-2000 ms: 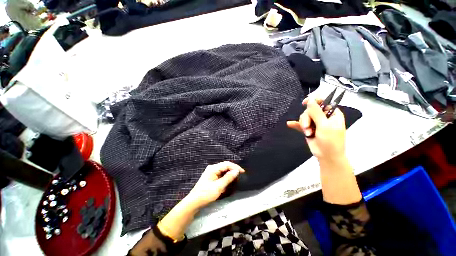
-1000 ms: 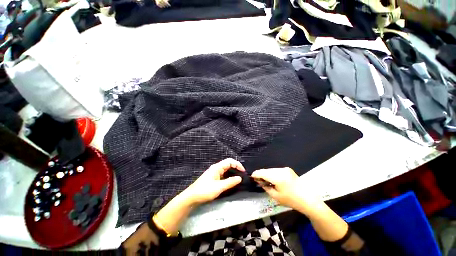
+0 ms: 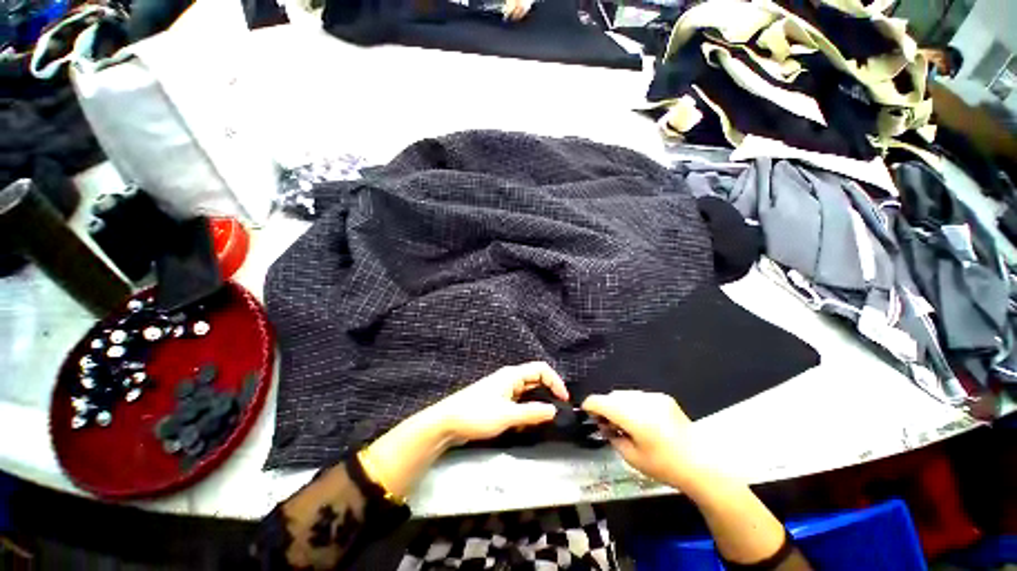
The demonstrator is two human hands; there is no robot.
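Observation:
The dark checked garment [image 3: 480,257] lies rumpled on the white table, its plain black panel [image 3: 703,351] turned out at the right. My left hand [image 3: 502,404] pinches the garment's near edge at a dark round button [image 3: 565,417]. My right hand [image 3: 641,429] is close beside it, right of the button, with a small dark tool partly showing in its fingers. The tool's tips and any needle or thread are too small or hidden to tell.
A red tray [image 3: 95,463] at left holds shiny bits [image 3: 120,351] and dark buttons [image 3: 201,415]. A brown-black tube [image 3: 67,251] and white bag [image 3: 167,139] stand behind. Grey pieces [image 3: 820,229] lie at right, a blue bin [image 3: 859,541] below. A person's hand [image 3: 516,9] shows at the far edge.
My right hand, first raised with open snips pointing up, came down to the garment edge beside my left hand and stays there. The view has shifted, showing more of the table's far side.

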